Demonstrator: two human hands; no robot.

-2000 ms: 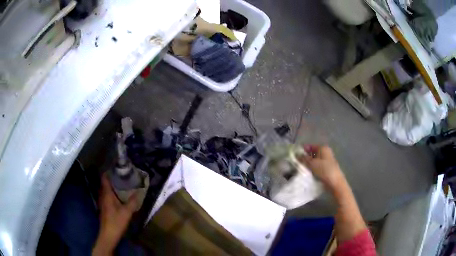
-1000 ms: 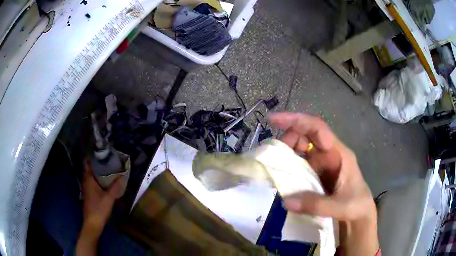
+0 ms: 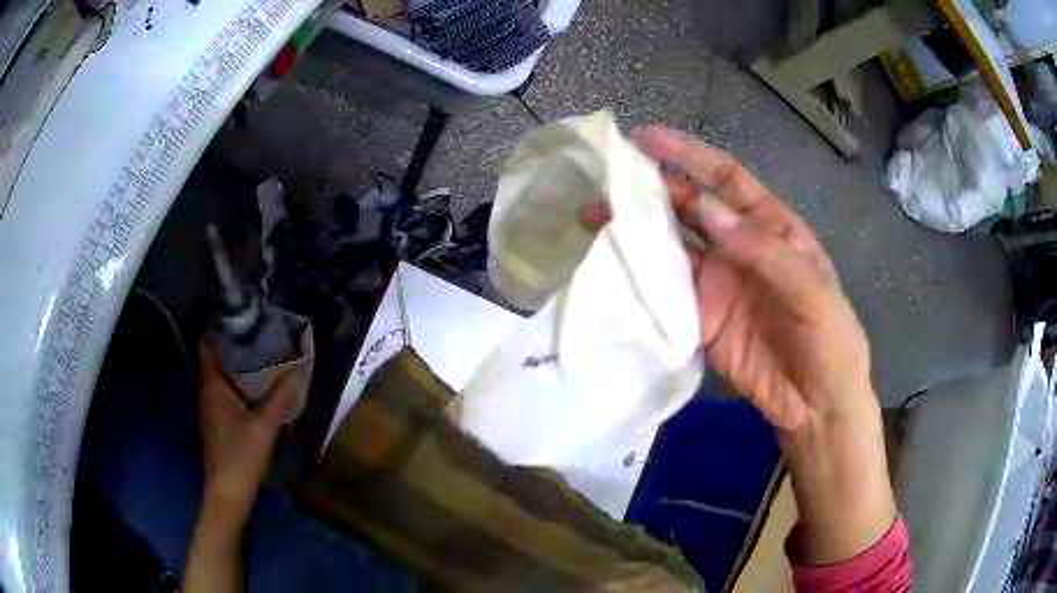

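Note:
My left hand holds the nozzle bottle upright over my lap, its grey pointed spout up and a beige cloth wrap loose around its lower part. My right hand is raised in front of me and holds a cream-white cloth. The cloth is curled into an open, cup-like loop at its top and hangs down at the lower left. A fingertip shows inside the loop. The cloth and the bottle are well apart.
The white table's ruler edge curves along the left. A scrap tub with a grey strip bundle stands beyond. Floor scraps, a white box flap and brown checked cloth lie below. A white bag is at right.
My right hand has come nearer and up with the cloth, which is now opened into a loop. My left hand still holds the bottle, slightly shifted. The tub sits higher in view.

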